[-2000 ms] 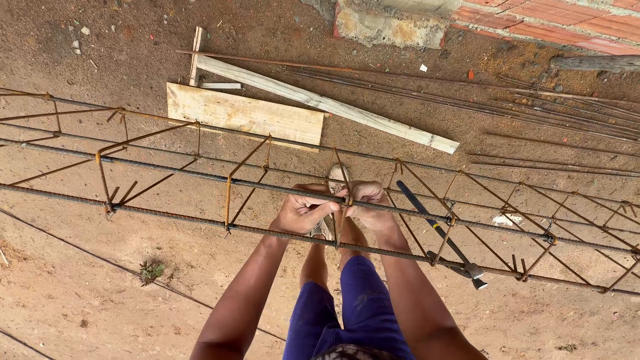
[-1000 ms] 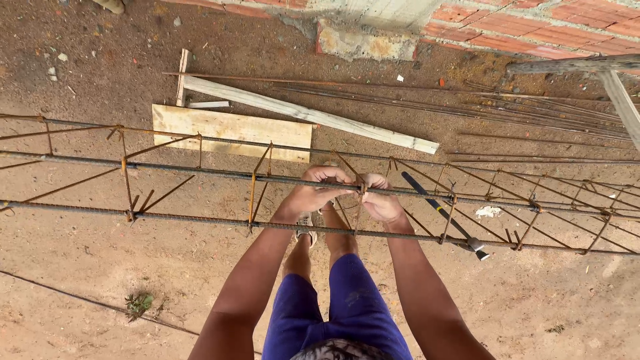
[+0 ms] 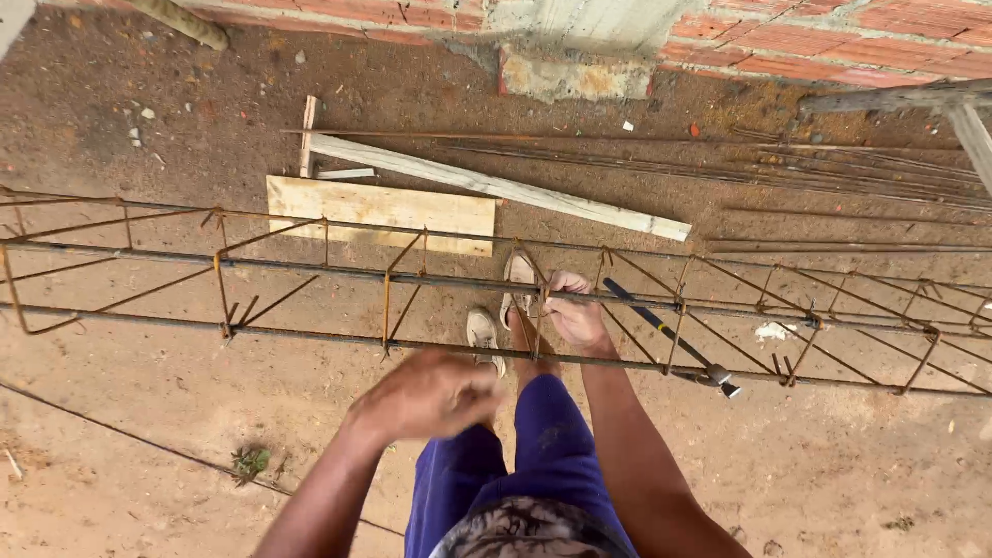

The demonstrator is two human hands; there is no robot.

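Note:
A long rebar cage point(image 3: 457, 280) of rusty longitudinal bars and bent stirrups spans the view from left to right in front of me. My right hand point(image 3: 572, 308) is at a stirrup on the middle bar, its fingers pinched against the joint; whether they grip the stirrup or a thin tie wire is too small to tell. My left hand point(image 3: 430, 394), blurred, is off the cage, below its lower bar, with fingers curled; nothing is plainly visible in it. A black-handled tool with a yellow band and a metal head point(image 3: 670, 333), perhaps a hammer, rests slanted at the cage to the right.
Beyond the cage, a wooden board point(image 3: 372, 209), a long wood strip point(image 3: 496, 186) and several loose steel rods point(image 3: 620, 163) lie on the dirt. A brick wall point(image 3: 821, 39) runs along the top. A wooden trestle point(image 3: 914, 97) stands at upper right. My feet are under the cage.
My left hand has come away from the stirrup joint, down and to the left toward my body. My right hand stays at the joint. The view has shifted somewhat.

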